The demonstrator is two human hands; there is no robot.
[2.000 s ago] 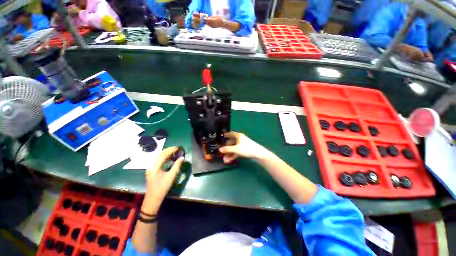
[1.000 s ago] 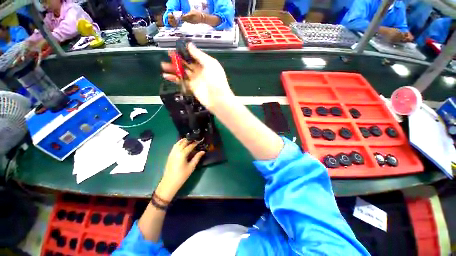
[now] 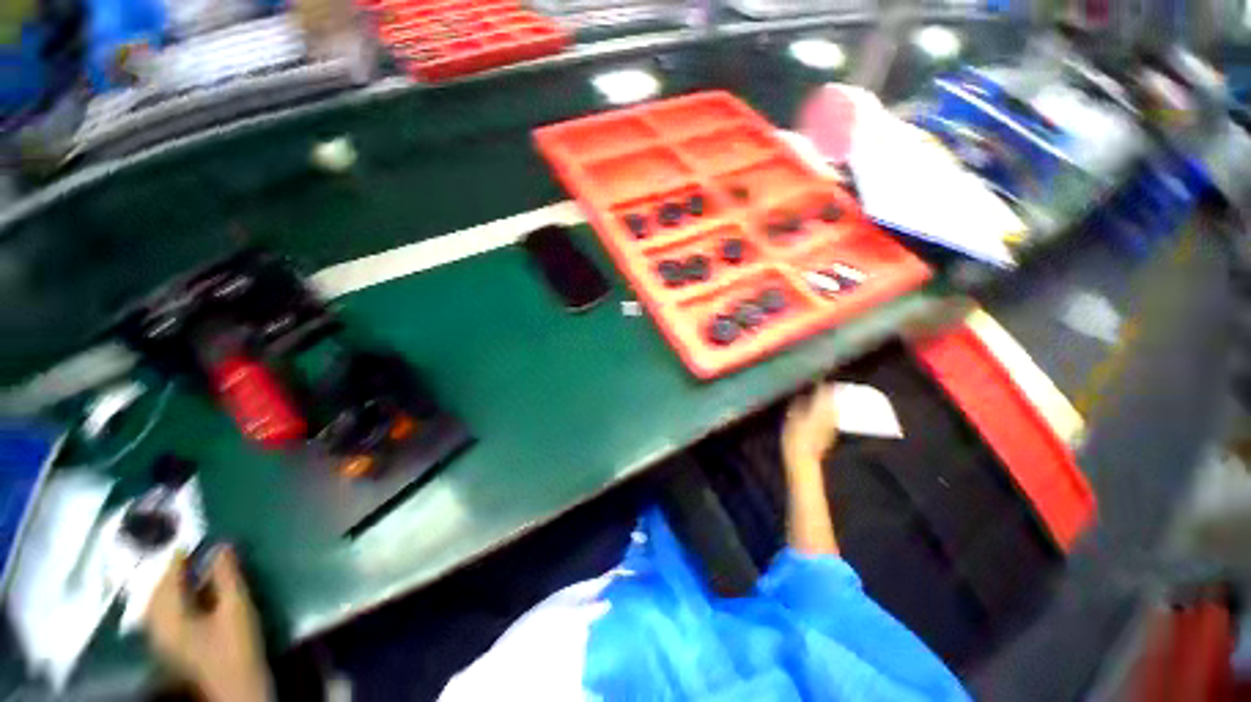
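Observation:
The view is blurred. The toggle press (image 3: 240, 309) stands at the left of the bench, its red handle (image 3: 257, 401) swung down toward me and no hand on it. Orange pieces (image 3: 360, 466) show low on its dark base. My left hand (image 3: 213, 624) is at the lower left edge, near the white sheets, with a round black part (image 3: 206, 573) between its fingers. My right hand (image 3: 812, 428) is low over the dark crate (image 3: 933, 507) beside the bench, next to a white paper slip (image 3: 867, 410); whether it holds anything is unclear.
The right red tray (image 3: 707, 368) holds black parts in rows. A dark smartphone (image 3: 564, 268) lies between it and the press. White sheets (image 3: 55, 583) with dark parts lie at left. A red container edge (image 3: 1008, 425) stands right of the crate.
The view has turned right. My right hand has let go of the press handle, now lowered, and moved to the crate. My left hand has left the press and moved left, over by the sheets.

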